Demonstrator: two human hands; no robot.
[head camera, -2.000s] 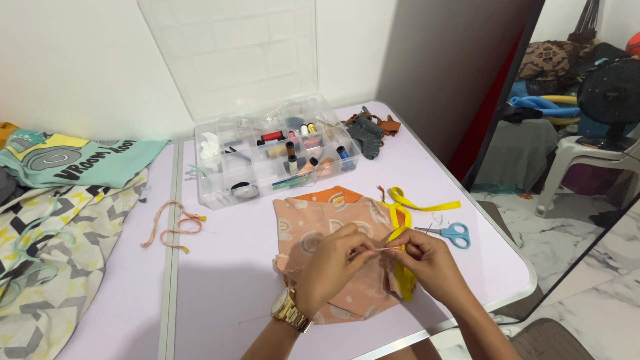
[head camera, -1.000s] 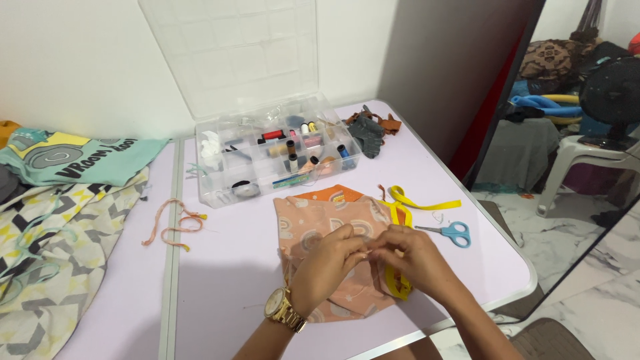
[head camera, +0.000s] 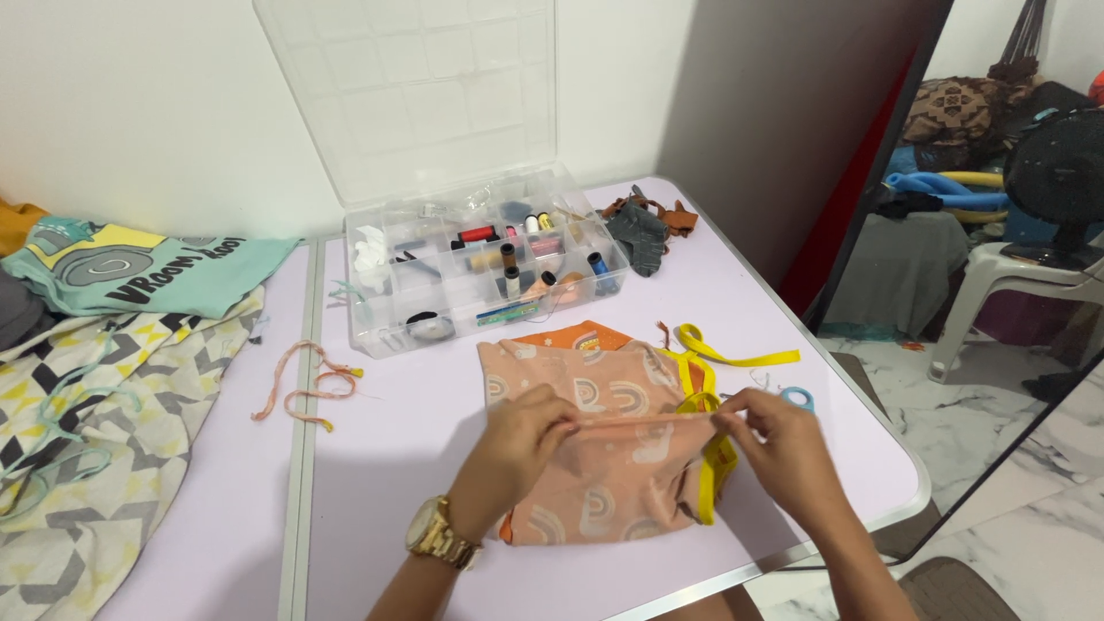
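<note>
A peach fabric piece with a rainbow print (head camera: 604, 483) lies on the table, with orange cloth showing at its back edge and yellow binding (head camera: 709, 483) along its right side. My left hand (head camera: 517, 440), a gold watch on its wrist, pinches a fold of the fabric near the middle. Near the yellow binding my right hand (head camera: 772, 431) pinches the same fold, so the fold runs straight between both hands. Partly behind the right hand are scissors with a light blue handle (head camera: 798, 398). No needle can be made out.
An open clear plastic organizer (head camera: 379, 341) holds thread spools behind the fabric. Dark and brown scraps (head camera: 638, 237) lie beside it. Peach cords (head camera: 323, 392) are left of the fabric; a yellow strip (head camera: 759, 356) curls at the right. Printed clothes (head camera: 112, 414) cover the far left.
My hands were close together over the fabric and have moved apart. The fold is now stretched between them, and the right hand now covers part of the scissors.
</note>
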